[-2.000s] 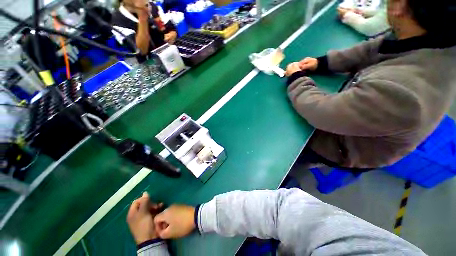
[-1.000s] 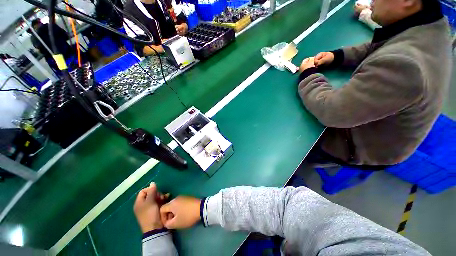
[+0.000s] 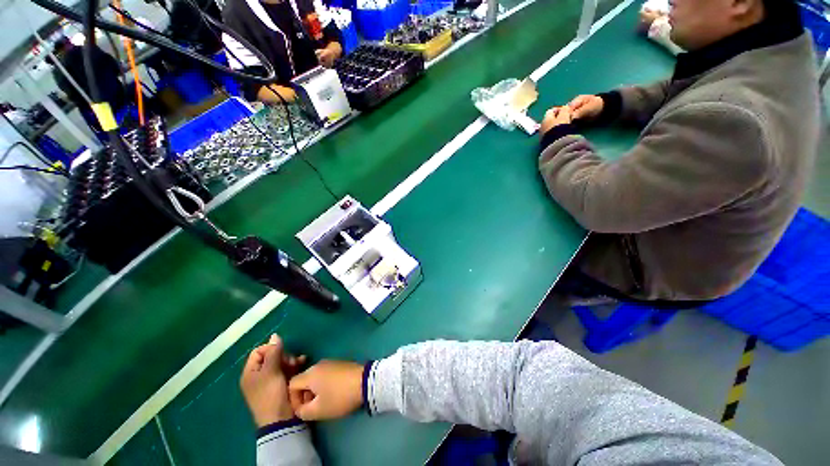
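My left hand (image 3: 264, 381) and my right hand (image 3: 329, 390) rest together at the near edge of the green line top (image 3: 473, 237), the right wrist and fist against the left hand. Both look loosely curled; no held object shows, and the inside of the fingers is hidden. A white-grey screw feeder (image 3: 361, 258) with open top compartments stands beyond my hands. A black electric screwdriver (image 3: 284, 274) hangs from its cable just left of the feeder, with neither hand touching it.
A person in a brown jacket (image 3: 692, 173) sits at the right. A clear plastic bag (image 3: 506, 103) lies before them. Across the line are black gridded trays (image 3: 378, 71), many small metal parts (image 3: 238, 146) and another person (image 3: 282, 41). Blue crates (image 3: 781, 282) stand on the floor.
The view has shifted since two seconds ago, so the scene sits a little differently in it. My hands stay together. The person across the line has lowered a raised hand.
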